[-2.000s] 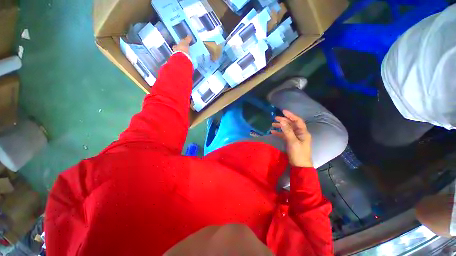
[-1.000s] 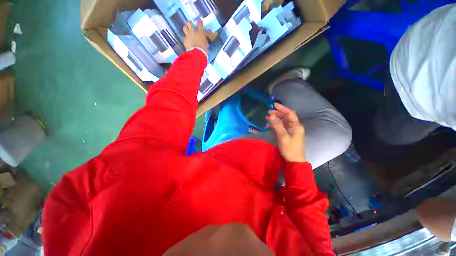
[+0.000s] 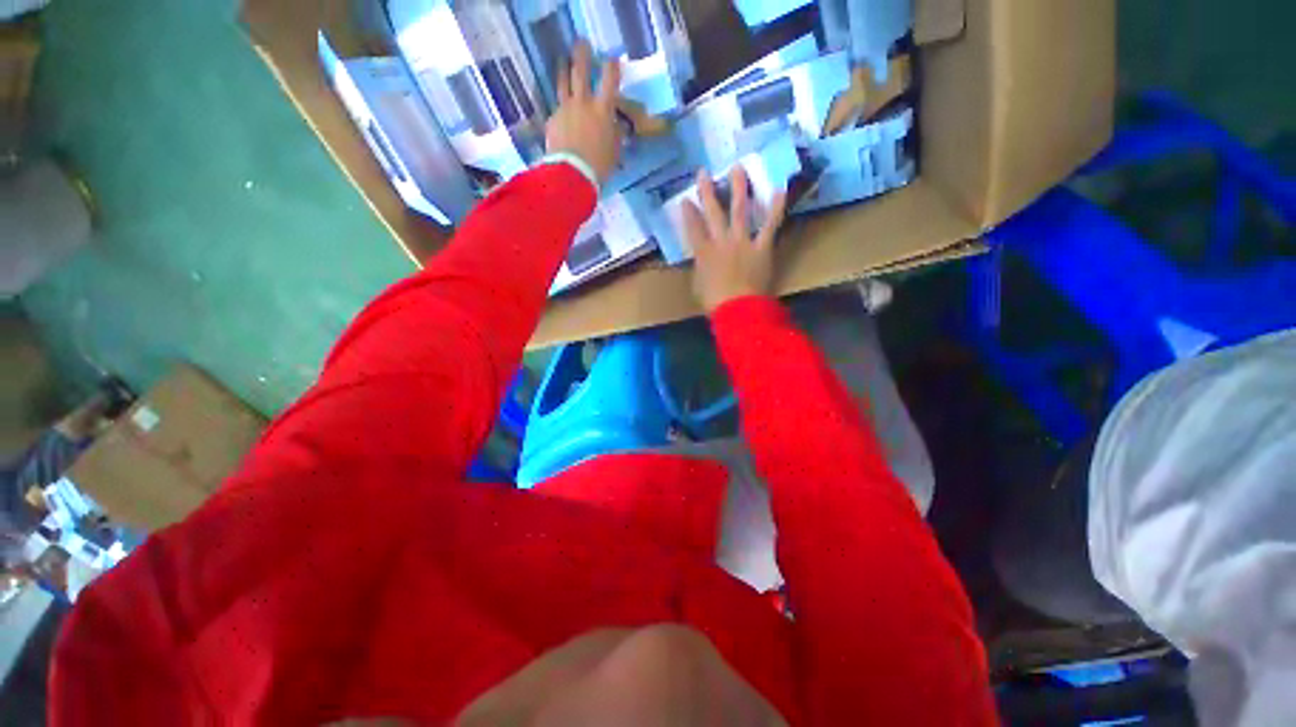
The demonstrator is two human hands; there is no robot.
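The large brown carton (image 3: 1045, 114) at the top of the view holds several bundles of flat window boxes (image 3: 465, 78), pale blue-white with dark grey windows. My left hand (image 3: 584, 121) rests with fingers spread on the boxes in the middle of the carton. My right hand (image 3: 733, 242) reaches over the carton's near wall, its spread fingertips on a bundle (image 3: 768, 178) near that wall. Neither hand shows a closed grip; the undersides of the fingers are hidden. Small tan flaps (image 3: 870, 97) show between the bundles.
A bright blue stool (image 3: 604, 412) stands below the carton's near wall. Blue plastic frames (image 3: 1137, 291) are at the right, beside a person in pale clothing (image 3: 1208, 483). Another brown carton (image 3: 171, 447) stands on the green floor (image 3: 199, 227) at the left.
My right hand has moved from over the grey-clad leg up to the boxes in the carton. My left hand stays on the boxes. The view has shifted, showing more of the carton's right side.
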